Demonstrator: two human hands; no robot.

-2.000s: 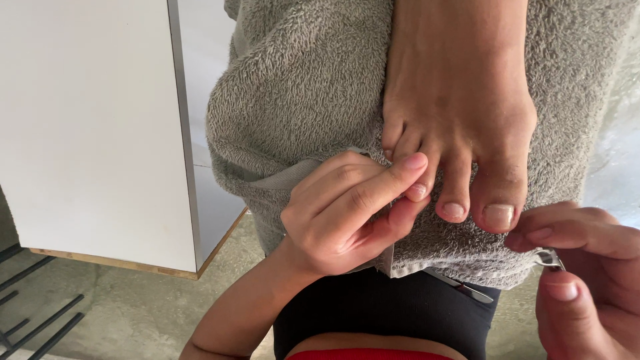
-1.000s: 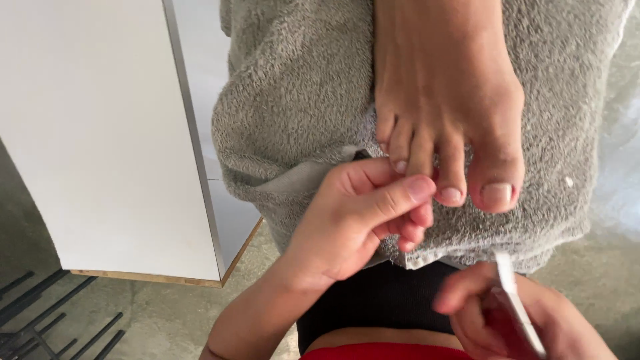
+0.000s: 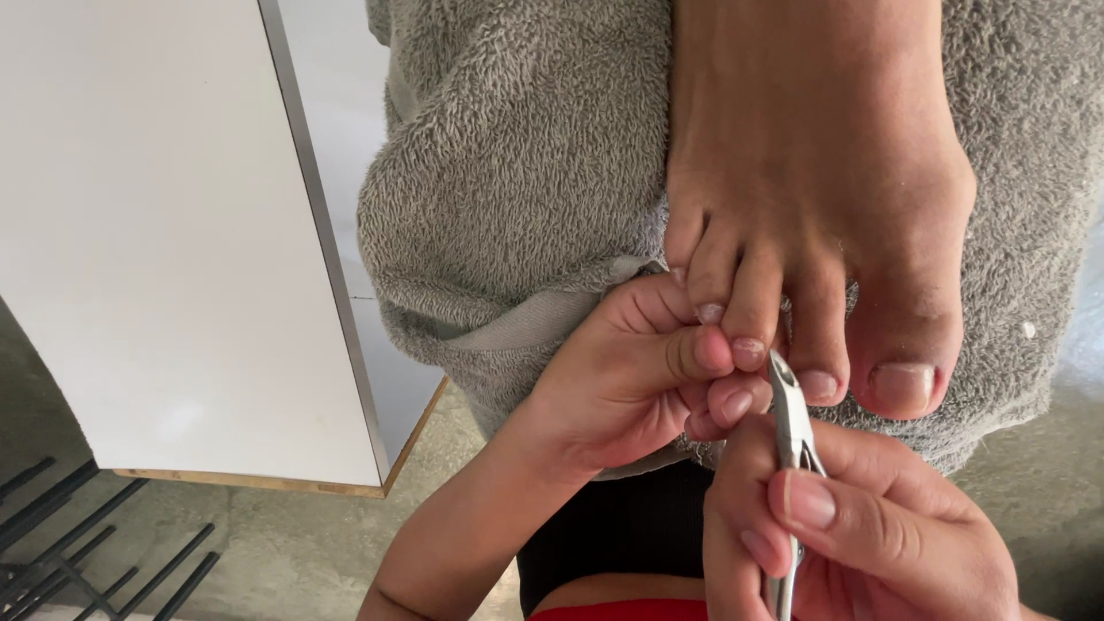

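Another person's bare foot (image 3: 802,172) rests on a grey terry towel (image 3: 517,190), toes pointing toward me. My left hand (image 3: 638,371) pinches the middle toe (image 3: 752,319) between thumb and fingers, near its tip. In my right hand (image 3: 862,526) is a metal cuticle nipper (image 3: 792,414), held with the thumb over its handles. The nipper's jaws are at the side of the middle toe's nail, between that toe and the one beside the big toe (image 3: 904,345). Whether the jaws touch the skin cannot be told. My palm and fingers partly hide the handles.
A white cabinet or table panel (image 3: 190,241) with a wooden lower edge stands at the left. Black metal bars (image 3: 95,543) are at the lower left, above a grey concrete floor (image 3: 293,543). A small white fleck (image 3: 1028,329) lies on the towel right of the big toe.
My right hand has brought the nipper from the lower right up to the middle toe. My left hand has stayed at the toes. The view is now closer to the foot.
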